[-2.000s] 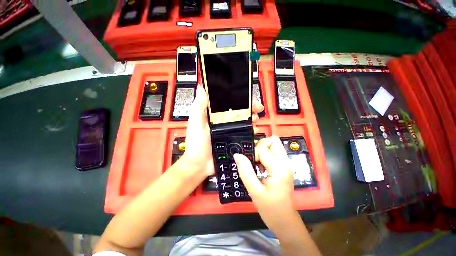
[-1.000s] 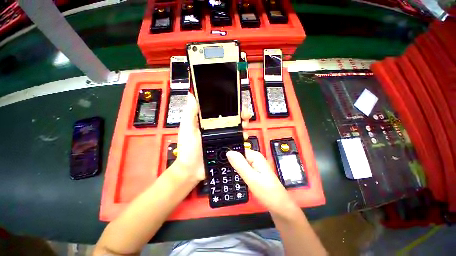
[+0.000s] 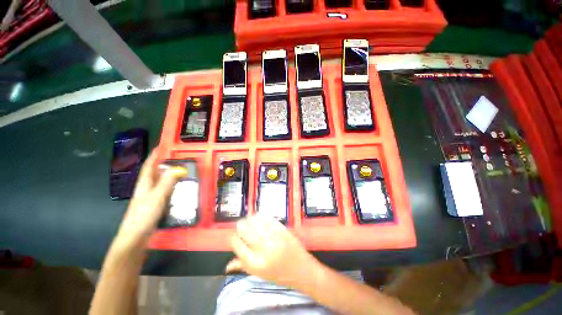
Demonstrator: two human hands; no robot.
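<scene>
The red tray (image 3: 277, 239) has two rows of five pockets. Black closed flip phones fill the front row. My left hand (image 3: 148, 195), slightly blurred, touches the top left part of the closed phone (image 3: 183, 200) in the front-left pocket; whether the fingers grip it is unclear. My right hand (image 3: 264, 245) is over the tray's front edge, fingers curled, with no phone visible in it. The back row holds a closed phone (image 3: 196, 118) at the left and several open flip phones (image 3: 276, 115) with gold screen frames and patterned keypad covers.
A red tray stack (image 3: 339, 34) with phones stands behind. A dark smartphone (image 3: 129, 163) lies left. At right are a white pad (image 3: 463, 189), a white paper square (image 3: 482, 114) on a dark printed mat (image 3: 443, 123), and leaning red trays (image 3: 535, 117). A metal post (image 3: 114, 46) stands back left.
The open phone held up in both hands is gone from them. A closed phone now lies in the previously bare front-left pocket. My hands have moved down and apart.
</scene>
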